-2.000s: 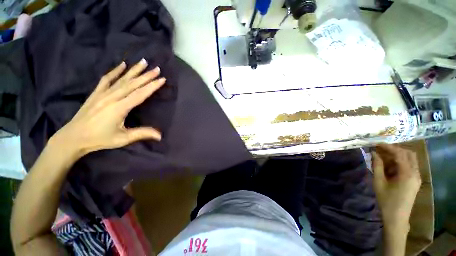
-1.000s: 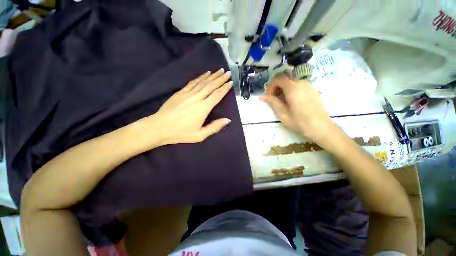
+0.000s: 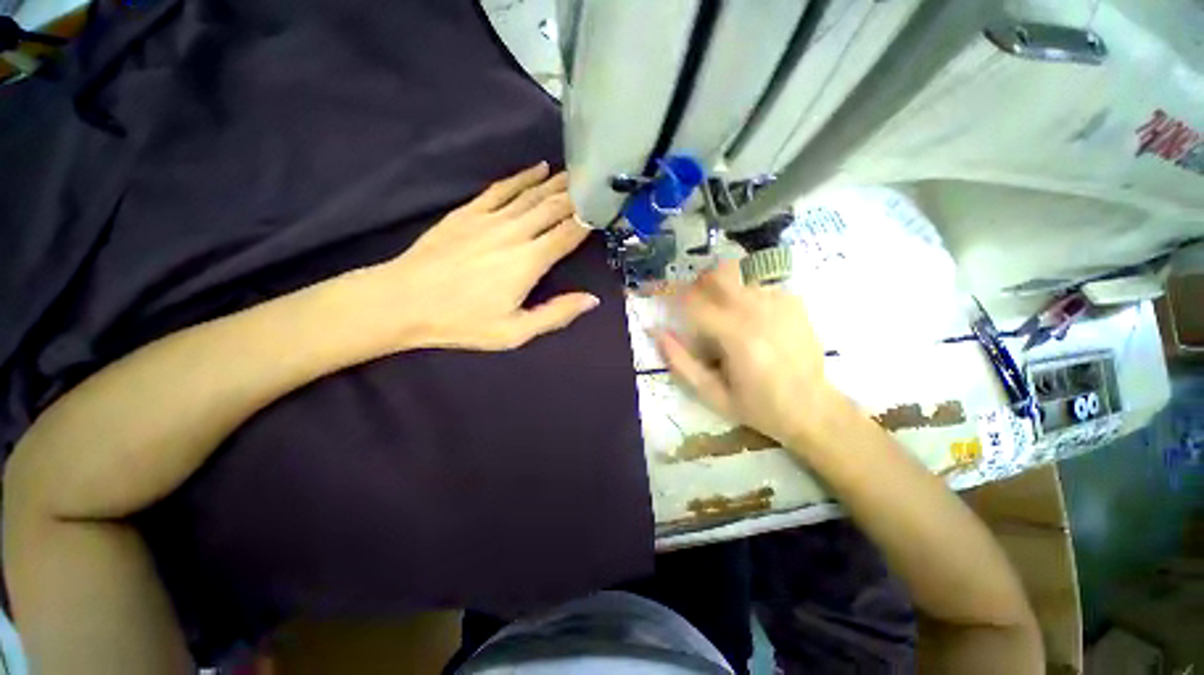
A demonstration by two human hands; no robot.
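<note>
A large dark purple-brown garment piece (image 3: 436,488) lies spread on the left of the table, its straight edge running from the needle area down past the table front. My left hand (image 3: 489,270) lies flat on it, fingers apart, fingertips beside the machine head. My right hand (image 3: 739,346) is just right of the cloth edge, by the presser foot (image 3: 647,264); its fingertips are blurred, and whether they pinch anything cannot be told. The cream sewing machine (image 3: 845,106) stands over the needle area, with a blue clip (image 3: 664,194) on its end.
A ridged brass-coloured knob (image 3: 766,268) is beside the right hand. A plastic bag with white labels (image 3: 878,264) lies under the machine arm. A dark stick-like tool (image 3: 1003,359), pink-handled snips (image 3: 1056,321) and a switch box (image 3: 1072,390) are at right. A cardboard box (image 3: 1036,528) stands below.
The cloth was drawn right and flattened with its edge at the needle area. My right hand came up from below the table front to the presser foot. My left hand moved right across the cloth.
</note>
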